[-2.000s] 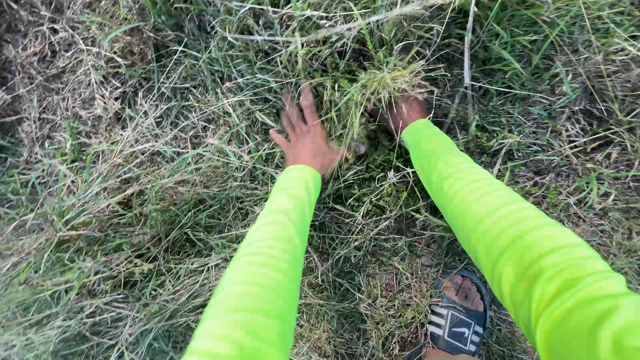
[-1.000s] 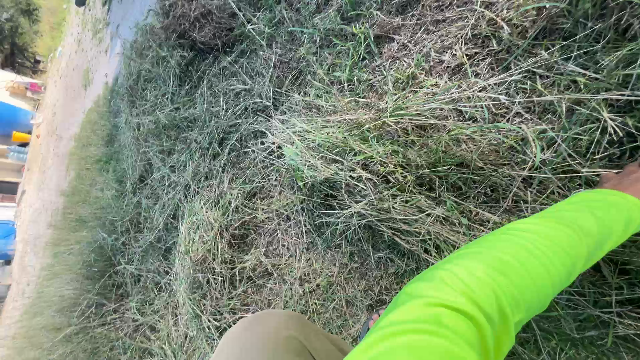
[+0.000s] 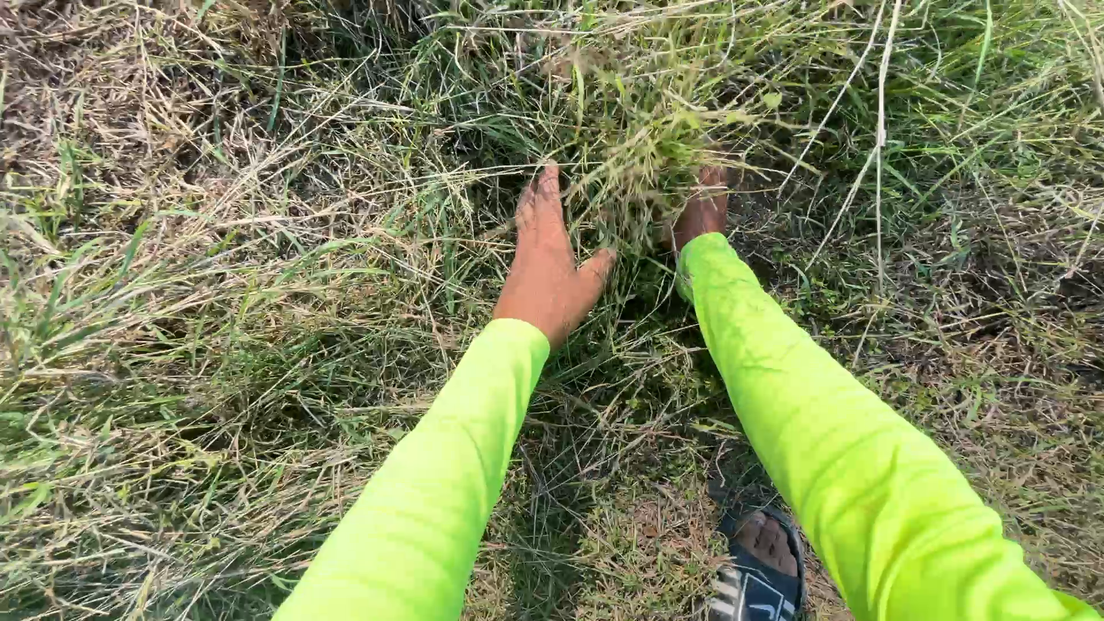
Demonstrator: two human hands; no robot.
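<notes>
My left hand (image 3: 556,259) lies over the grass near the middle of the view, its thumb apart from the fingers, beside a clump of loose green and dry grass (image 3: 638,164). At the right side of that clump is my right hand (image 3: 703,207); its fingers are hidden by the grass, so whether they grip it does not show. Bright yellow-green sleeves cover both arms.
A foot in a dark Nike slide sandal (image 3: 759,569) stands at the bottom, right of centre. Long matted grass (image 3: 172,414) spreads on the left. Long dry stalks (image 3: 880,147) lie across the upper right.
The view has swung back from a wider look over grass and a path to the ground before me. My left hand, out of view one second ago, is in view again.
</notes>
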